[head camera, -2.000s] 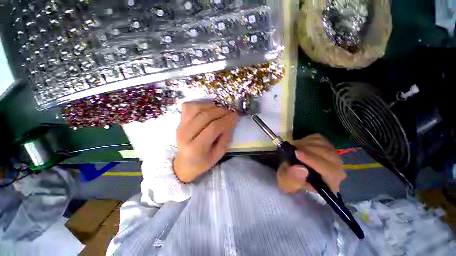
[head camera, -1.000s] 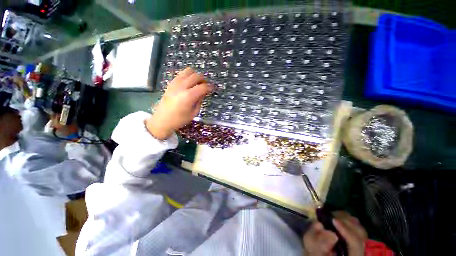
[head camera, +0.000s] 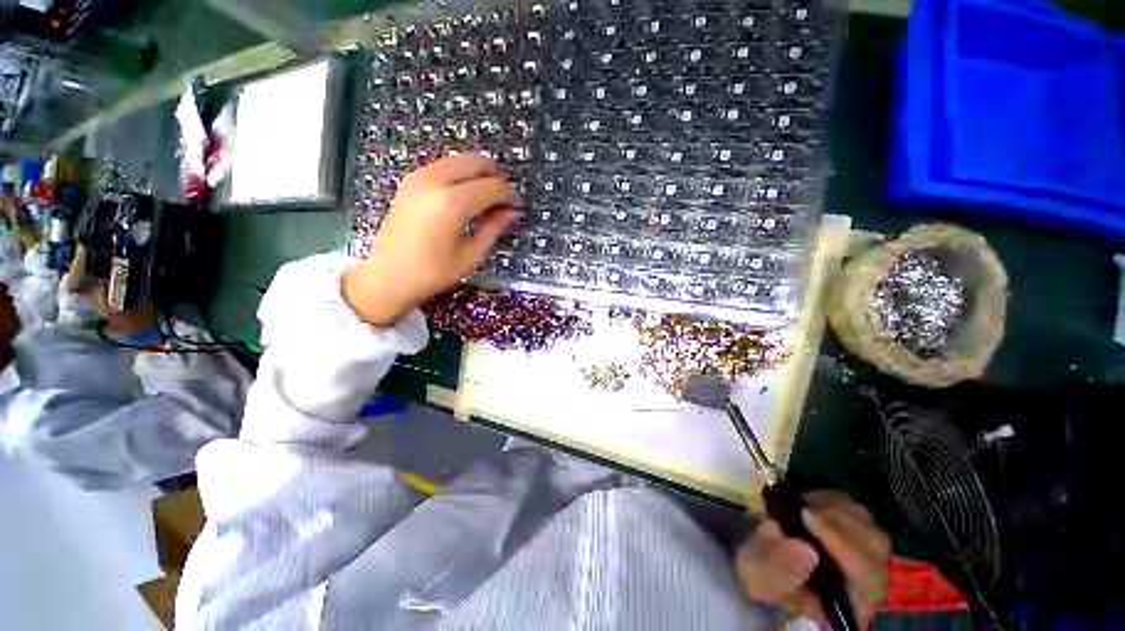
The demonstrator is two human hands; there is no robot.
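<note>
A large clear blister tray [head camera: 666, 154] with rows of dark modules lies ahead. My left hand [head camera: 438, 228] is over the tray's lower left part, fingers bent together; whether a small part is between the fingertips cannot be told. My right hand [head camera: 814, 561] holds the black soldering iron [head camera: 790, 512] near the bottom edge. Its silver shaft points up left to a round grey piece [head camera: 706, 391] on the white work sheet [head camera: 543, 393]. A pile of red small parts [head camera: 512, 318] and a pile of gold-coloured small parts [head camera: 716, 349] lie below the tray.
A beige cleaner bowl [head camera: 851, 302] with metal wool [head camera: 919, 302] stands right of the tray. A blue bin [head camera: 999, 123] is at the upper right. A fan with a spiral guard [head camera: 938, 481] is at lower right. A white panel [head camera: 284, 133] and a person in a pale smock [head camera: 111, 394] are at left.
My left hand has gone from beside the iron tip to over the tray's left part. The view has widened, showing the blue bin. The iron stays in my right hand.
</note>
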